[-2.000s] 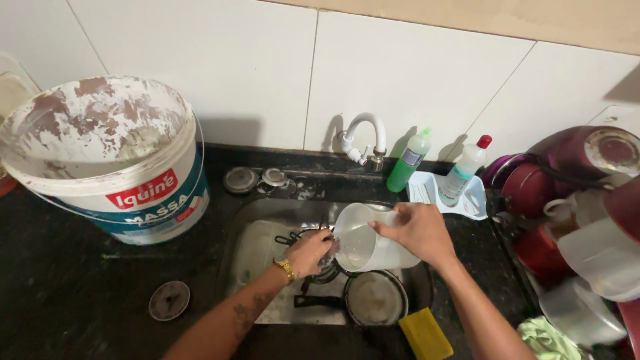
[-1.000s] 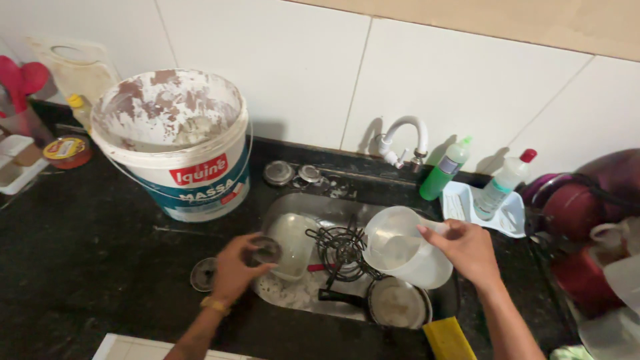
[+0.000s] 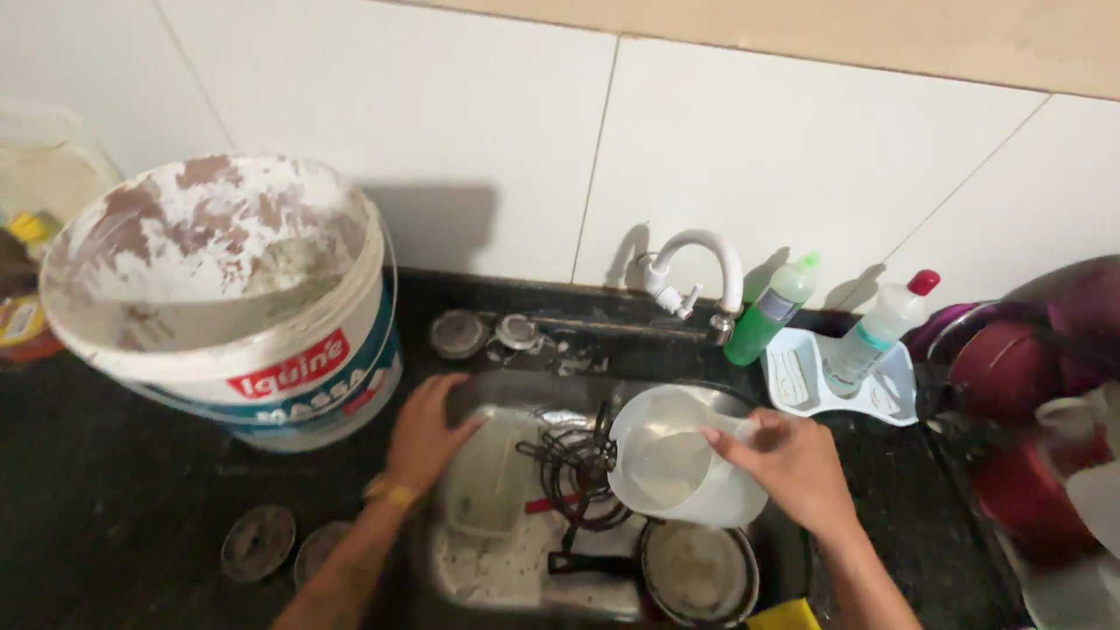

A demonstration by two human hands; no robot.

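Observation:
My right hand (image 3: pixel 787 464) grips the rim and handle side of a translucent plastic jug (image 3: pixel 652 459), tilted over the right part of the steel sink (image 3: pixel 490 569). My left hand (image 3: pixel 433 433) is at the sink's left edge, thumb apart from the fingers, beside a translucent rectangular container (image 3: pixel 492 477) in the basin; whether it touches the container is unclear. Black wire stove grates (image 3: pixel 577 481) lie in the middle of the basin. A small frying pan (image 3: pixel 700 573) with a black handle sits below the jug. Two round burner caps (image 3: pixel 258 542) (image 3: pixel 319 551) lie on the counter, one partly behind my left forearm.
A large plaster-stained bucket (image 3: pixel 306 385) stands left of the sink. Behind the basin are a white faucet (image 3: pixel 700 254) and two more burner parts (image 3: pixel 459 332). Green (image 3: pixel 774 311) and clear (image 3: pixel 879 337) bottles, a pale tray (image 3: pixel 801 407), a yellow sponge (image 3: pixel 785 615) and red pots (image 3: pixel 1006 372) are at right.
My left hand has let go of a round burner cap and moved to the sink's left edge; a second cap now lies on the counter. The jug stays in my right hand.

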